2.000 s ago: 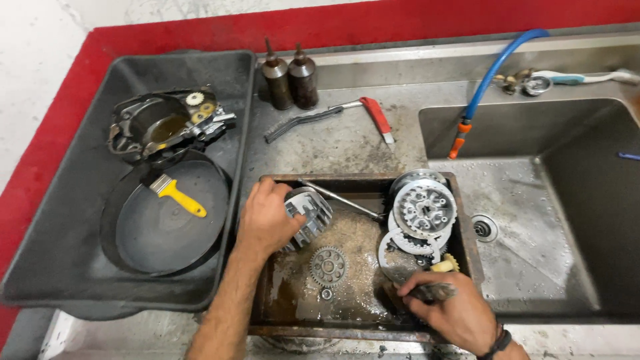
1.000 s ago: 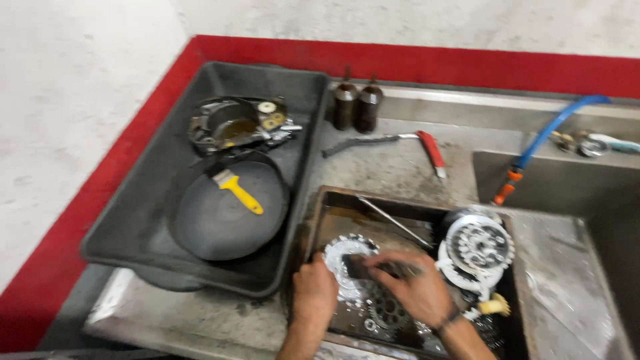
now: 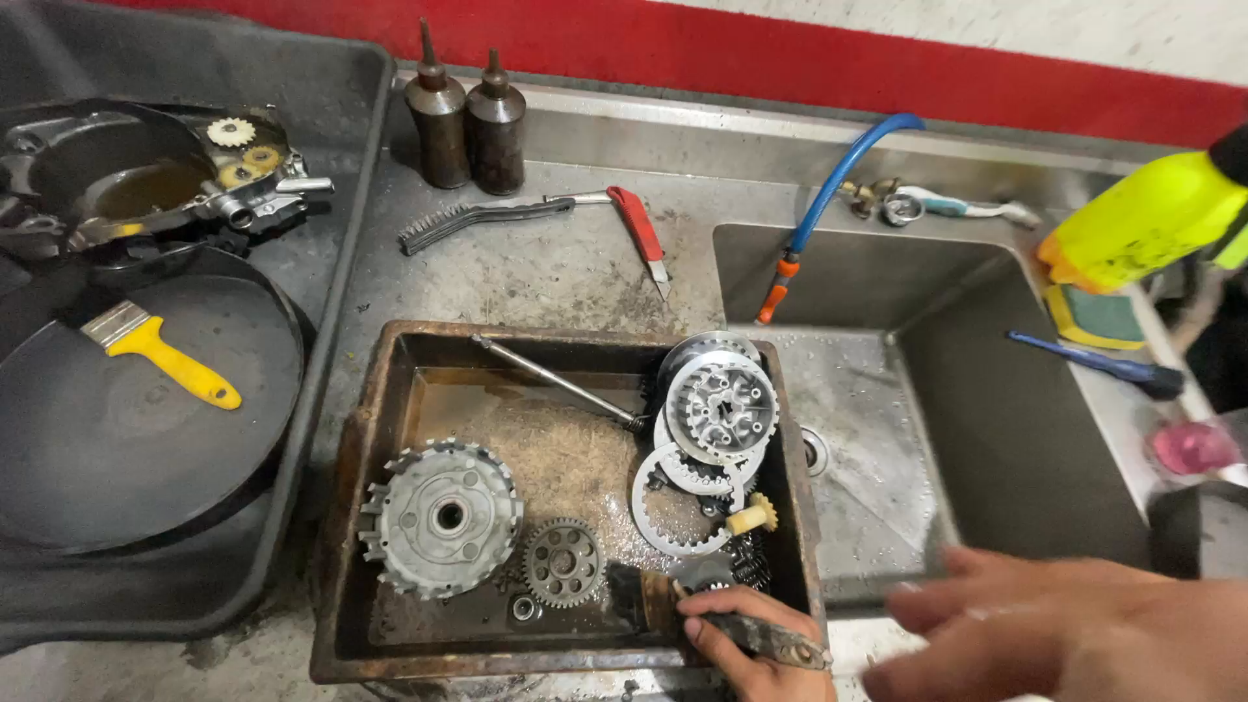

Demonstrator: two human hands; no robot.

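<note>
A black-bristled paintbrush (image 3: 756, 632) is pinched in my left hand (image 3: 770, 643) at the tray's near right corner, bristles toward a metal gear (image 3: 564, 563). My right hand (image 3: 1053, 629), blurred and close to the camera at lower right, has its fingers apart and nothing visible in them. The rusty metal tray (image 3: 570, 665) also holds a clutch basket (image 3: 448, 517) at left. At its right lie a clutch hub (image 3: 723, 408), toothed steel rings (image 3: 648, 517) and a yellowish plastic gear (image 3: 751, 515). A metal rod (image 3: 556, 378) leans near the far side; liquid wets the bottom.
A black tub (image 3: 336, 341) at left holds an engine cover (image 3: 146, 185), a round pan (image 3: 146, 439) and a yellow-handled brush (image 3: 175, 366). Behind the tray lie a wire brush (image 3: 478, 219) and a red-handled blade (image 3: 639, 234). Right are a sink (image 3: 868, 439), blue hose (image 3: 843, 175) and yellow bottle (image 3: 1141, 219).
The clutch basket, earlier held by my left hand, now rests untouched in the tray. The dark brush, earlier in my right hand, is in my left. My right hand has moved right, away from the tray.
</note>
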